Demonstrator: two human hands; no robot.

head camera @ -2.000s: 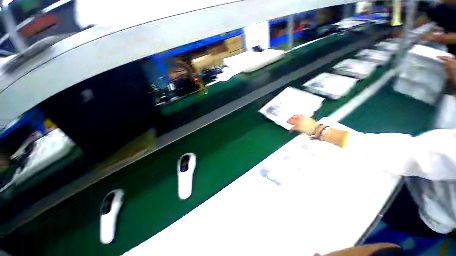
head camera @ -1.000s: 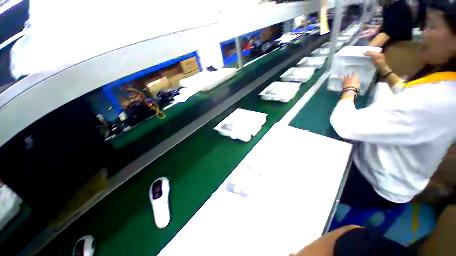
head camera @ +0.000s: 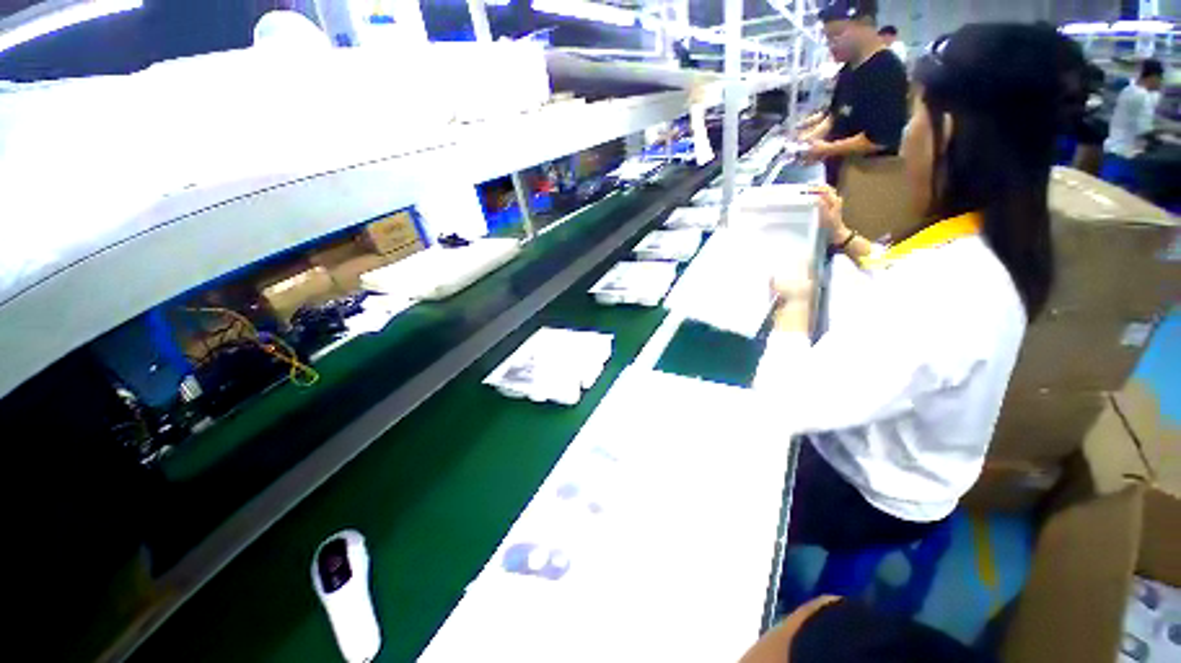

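A white handheld device (head camera: 347, 596) with a black glossy oval end lies on the green conveyor belt (head camera: 434, 499), near the lower left. Several hazy dark patches, perhaps bagged devices (head camera: 536, 560), lie on the white bench cover (head camera: 661, 492). A white packing tray (head camera: 554, 364) sits farther along the belt, with more trays in a row beyond it. Neither of my hands is in view. Bare skin and dark cloth show at the bottom edge, cut off; I cannot tell which part of a body it is.
A person in a white top (head camera: 894, 389) sits at right, hands at a tall tray stack (head camera: 764, 253). A person in dark clothes (head camera: 868, 104) is beyond. An overhead shelf (head camera: 279, 214) runs above the belt. Open cartons (head camera: 1078, 557) stand at lower right.
The view has swung right. The devices and nearest tray appear farther left and lower; one device has left the frame. The neighbour's hand left the nearest tray and is now at the stack.
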